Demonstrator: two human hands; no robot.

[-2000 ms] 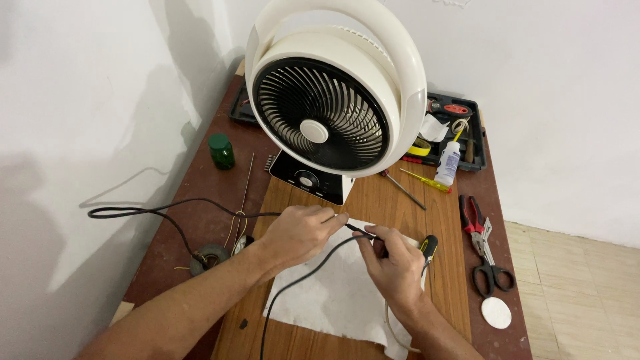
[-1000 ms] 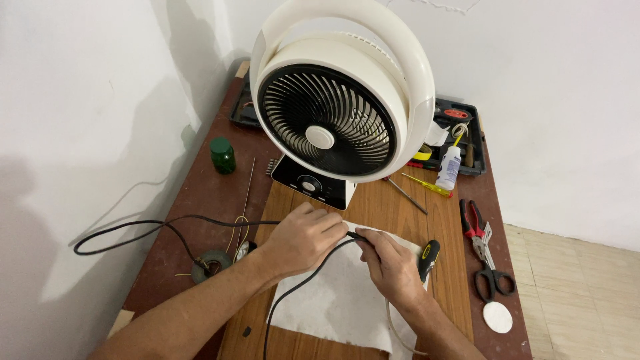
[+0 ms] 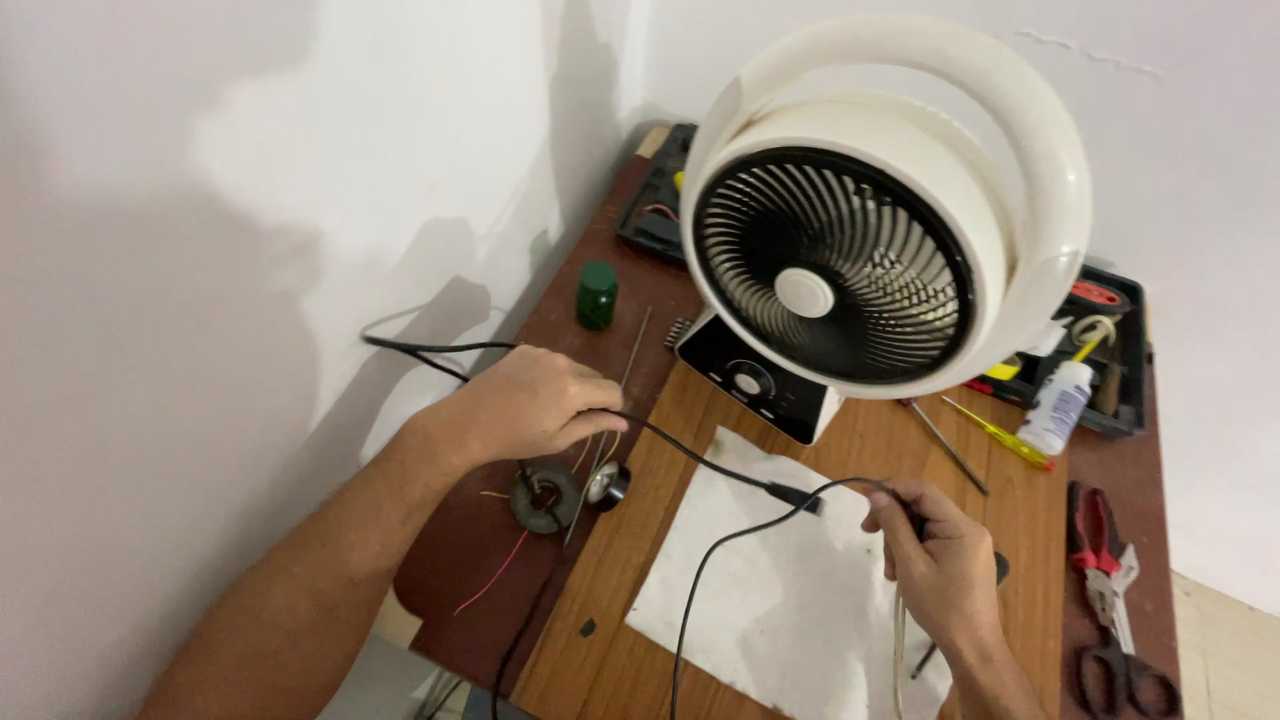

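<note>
My left hand (image 3: 545,405) pinches a black cable (image 3: 690,453) above the left side of the table. From those fingers the cable runs right to a black connector (image 3: 795,497) that hangs over a white cloth (image 3: 760,590). In my right hand (image 3: 930,540) is the end of a second black cable (image 3: 715,550), which loops down across the cloth; its tip is mostly hidden by the fingers. The two cable ends are apart. Behind both hands stands a white fan (image 3: 1035,200) with a black grille and a control panel (image 3: 750,385) on its base.
Pliers (image 3: 1098,540) and scissors (image 3: 1125,670) lie at the right edge. A white bottle (image 3: 1057,410), a yellow screwdriver (image 3: 1000,435) and a toolbox (image 3: 1130,330) are behind. A green jar (image 3: 597,297), a ring-shaped coil (image 3: 545,497) and a thin metal rod (image 3: 636,355) sit on the left.
My hands were close together at the cables; now they are well apart, the left one further left along its cable. The connector now hangs free between them.
</note>
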